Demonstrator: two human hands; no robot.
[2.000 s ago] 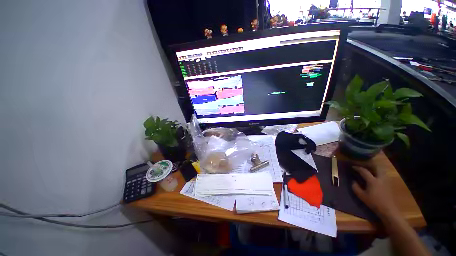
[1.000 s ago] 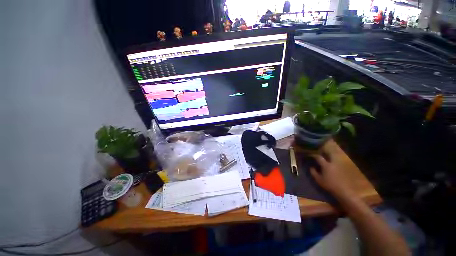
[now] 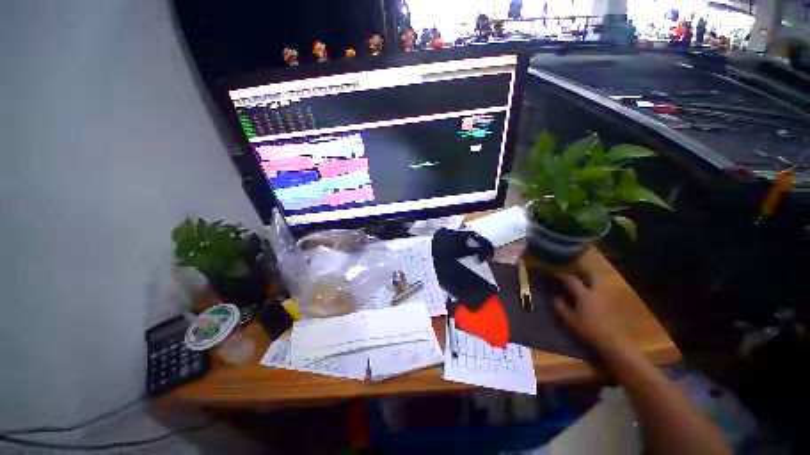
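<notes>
My right hand (image 3: 586, 307) rests palm down at the right side of the dark mouse pad (image 3: 542, 322). A dark mouse seems to be under its fingers, mostly hidden, so I cannot tell its grip. My left hand is out of the picture. The monitor (image 3: 444, 147) is lit and shows pink, blue and white shapes on its left part. A slim yellowish tool (image 3: 525, 284) lies on the pad. Black fabric (image 3: 460, 271) and red-orange fabric (image 3: 484, 322) lie together over order sheets (image 3: 490, 364).
A clear plastic bag (image 3: 355, 271), a metal clip (image 3: 405, 288) and a paper stack (image 3: 360, 338) lie at the desk's middle. A calculator (image 3: 176, 357) and lidded cup (image 3: 213, 327) stand left. Potted plants stand at left (image 3: 213, 253) and right (image 3: 582, 182). A cutting table (image 3: 702, 98) is beyond.
The camera has turned right since two seconds ago, so the desk appears further left. My right hand stays by the pad's right side.
</notes>
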